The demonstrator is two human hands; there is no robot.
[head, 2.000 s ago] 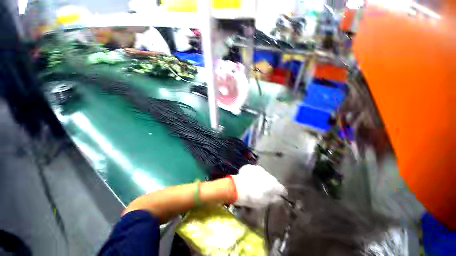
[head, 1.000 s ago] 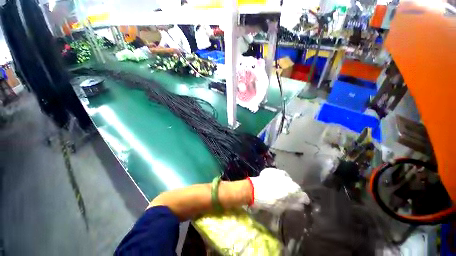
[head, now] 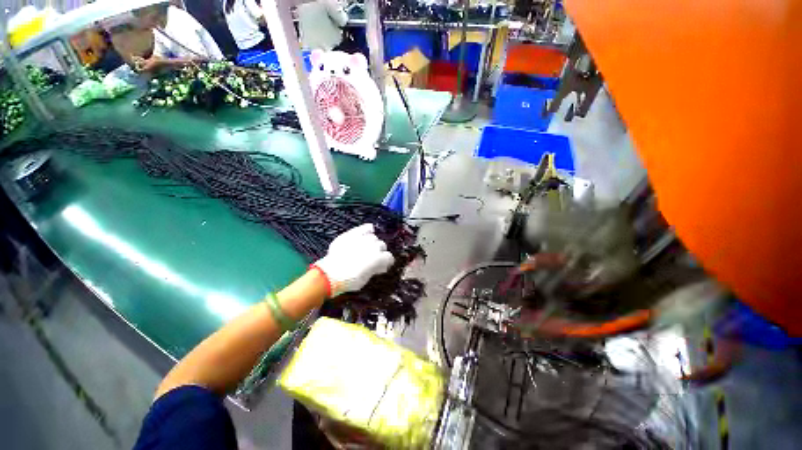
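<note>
My left hand (head: 353,260), in a white glove with a red cuff, is over the near end of the black cable bundle (head: 255,198). Its fingers touch the reddish-brown cable ends (head: 391,294); whether they grip any is unclear. The cables lie along the green table (head: 149,237). A silvery clamping fixture (head: 479,312) sits over a round plate with a dark rim, right of my hand. I cannot make out my right hand; the right side is blurred.
A yellow-wrapped block (head: 365,382) is below my left wrist. An orange hood (head: 703,149) fills the upper right, above blurred machine tooling (head: 585,255). A pink-and-white fan (head: 347,105) stands behind a white post (head: 303,97). Blue bins (head: 526,148) and people are behind.
The view has shifted and become clearer around the fixture. My left hand has moved left from the machine area to the cable ends.
</note>
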